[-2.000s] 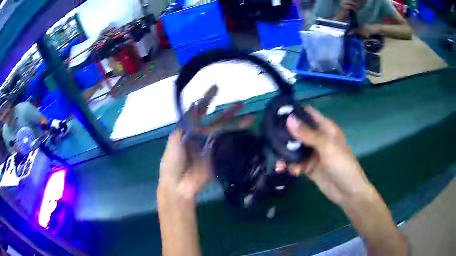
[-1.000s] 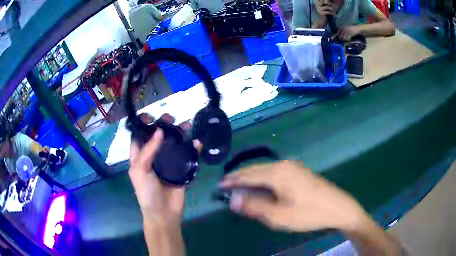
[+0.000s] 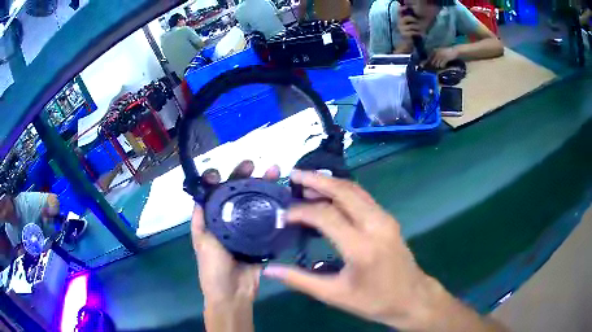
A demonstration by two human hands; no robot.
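Observation:
Black over-ear headphones (image 3: pixel 195 130) are held up above the green belt, headband arched at the top. My left hand (image 3: pixel 227 279) holds the near ear cup (image 3: pixel 243 220) from behind and below, fingertips showing over its top. This cup's round face, with two white marks, faces me. The other cup (image 3: pixel 321 159) is behind, partly hidden by my right hand. My right hand (image 3: pixel 363 253) is at the near cup's right edge, fingers spread and thumb low; exact contact is unclear. A dark piece (image 3: pixel 324 266) behind my right hand is mostly hidden.
The green belt (image 3: pixel 480 175) runs across. Beyond it are a ragged white sheet (image 3: pixel 169 201), a blue tray (image 3: pixel 396 130) with clear bags, and a phone (image 3: pixel 452 101) on cardboard. A person (image 3: pixel 480 39) sits opposite. A pink-violet light (image 3: pixel 76 301) glows at lower left.
My left hand has turned the headphones so the near cup's marked face shows. My right hand has left the dark piece on the belt and come up to the held cup.

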